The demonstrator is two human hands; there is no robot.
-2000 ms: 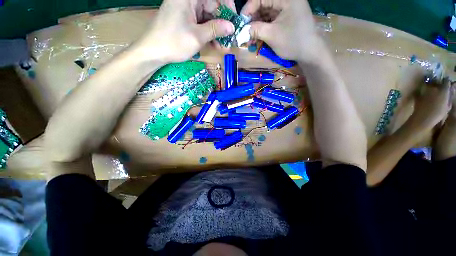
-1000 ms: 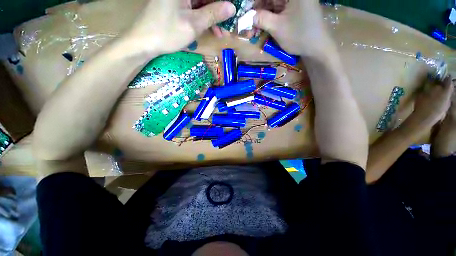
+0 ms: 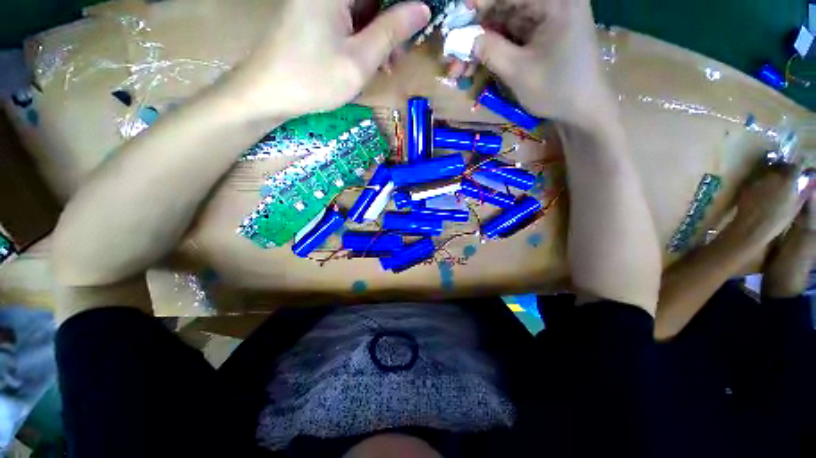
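My left hand [image 3: 358, 45] is at the top edge, its fingers closed on a dark green circuit board [image 3: 436, 9], which is partly cut off by the frame. My right hand [image 3: 528, 45] is beside it, with a white pad [image 3: 463, 41] at its thumb and fingertips. Whether the pad touches the board is unclear. Below the hands lies a pile of blue battery cells [image 3: 428, 169] with thin red wires; some bear white pads. Green PCB panels [image 3: 313, 183] lie left of the pile, overlapping each other.
The work lies on taped brown cardboard [image 3: 358, 291]. A narrow board strip [image 3: 695, 212] lies at the right, beside another person's forearm and hands [image 3: 752, 210]. A single blue cell [image 3: 771, 75] lies on the green belt [image 3: 716, 27] at the upper right.
The board in my left hand has moved up, partly out of the picture. The white pad at my right fingertips has shifted slightly right. The neighbour's hands have moved slightly.
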